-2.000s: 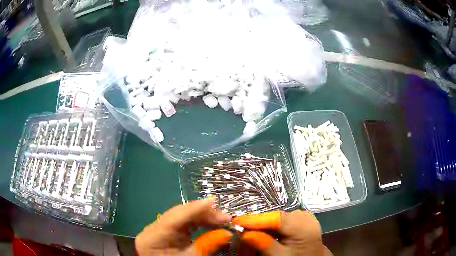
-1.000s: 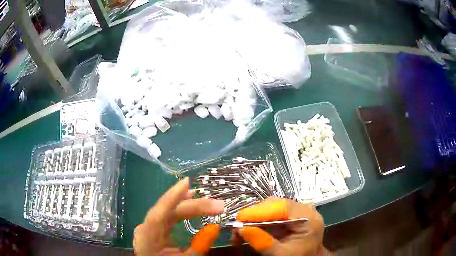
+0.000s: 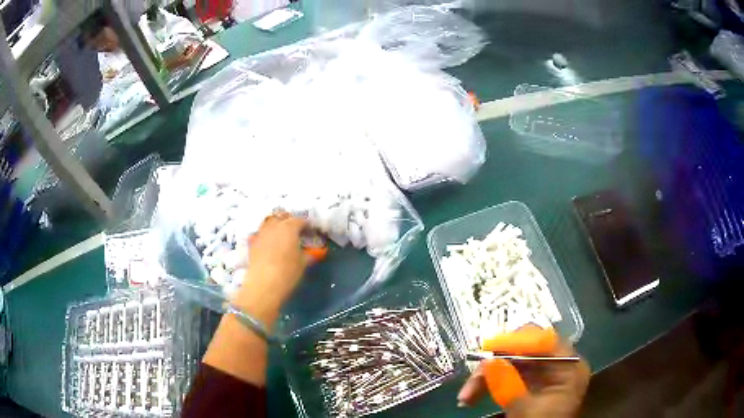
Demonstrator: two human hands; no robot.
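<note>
My left hand [image 3: 281, 253] reaches into the open clear plastic bag [image 3: 326, 282] at the white caps [image 3: 347, 219]. Its fingertips are among the caps, and whether they hold one cannot be told. My right hand [image 3: 534, 375], with orange finger cots, holds a thin metal rod [image 3: 534, 357] level between thumb and index finger, over the near end of the sleeve box. The rod's white collar points left. The rod box [image 3: 379, 359] lies between my hands, full of rods. The sleeve box [image 3: 563, 302] holds a heap of off-white sleeves [image 3: 502, 282].
A clear blister tray [image 3: 122, 359] with rows of pieces lies at the left, a printed label [image 3: 129, 257] behind it. A dark smartphone [image 3: 616, 249], blue blister trays [image 3: 693, 171] and an empty clear box [image 3: 563, 122] are at the right. A person's hand [image 3: 102, 37] shows at the far left.
My left hand has left the right hand and moved forward into the bag. My right hand has moved right with the rod. The camera view has shifted.
</note>
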